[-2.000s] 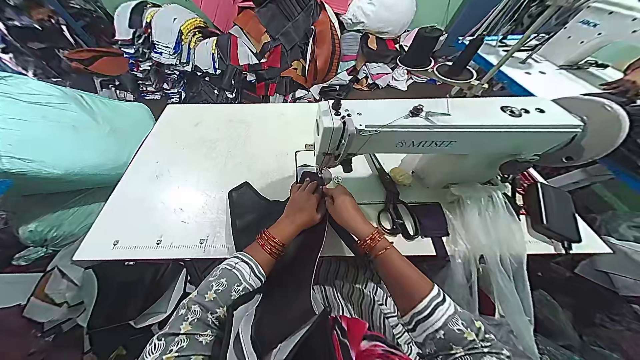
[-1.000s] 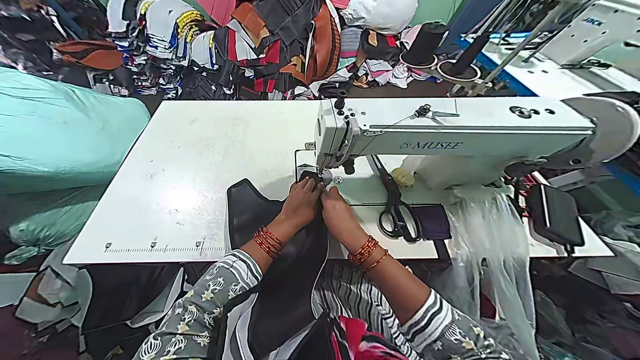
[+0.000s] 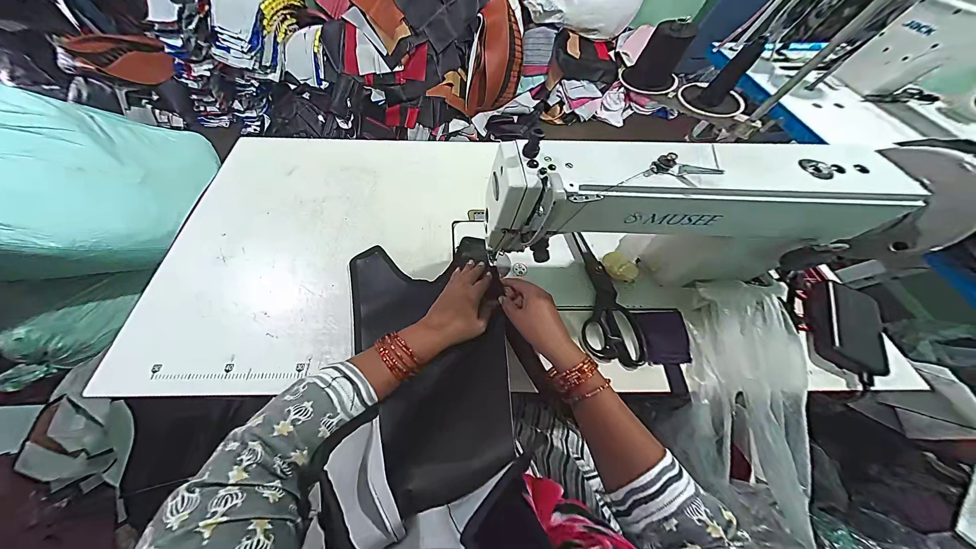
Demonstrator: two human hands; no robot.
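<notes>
My left hand [image 3: 461,301] lies on a black fabric piece [image 3: 442,404], fingertips just left of the needle area of a white sewing machine [image 3: 709,206]. The piece hangs over the table's front edge toward my lap, its pale underside partly showing. My right hand [image 3: 532,309] pinches a narrow dark strip [image 3: 526,358] at the right edge of the piece, close to the presser foot, which is partly hidden. Black-handled scissors [image 3: 610,328] lie right of my right hand, beside a small dark purple cloth [image 3: 666,337].
The white table [image 3: 229,267] has a printed ruler scale at its front edge. A large pale green bundle [image 3: 91,183] stands at the left. Behind are heaps of cut fabric pieces [image 3: 427,46] and black thread cones [image 3: 663,49]. Translucent plastic [image 3: 751,366] hangs over the front edge at right.
More of the black piece now lies on the table left of the needle, its upper end further forward past my left fingers. Both hands stay close to the needle.
</notes>
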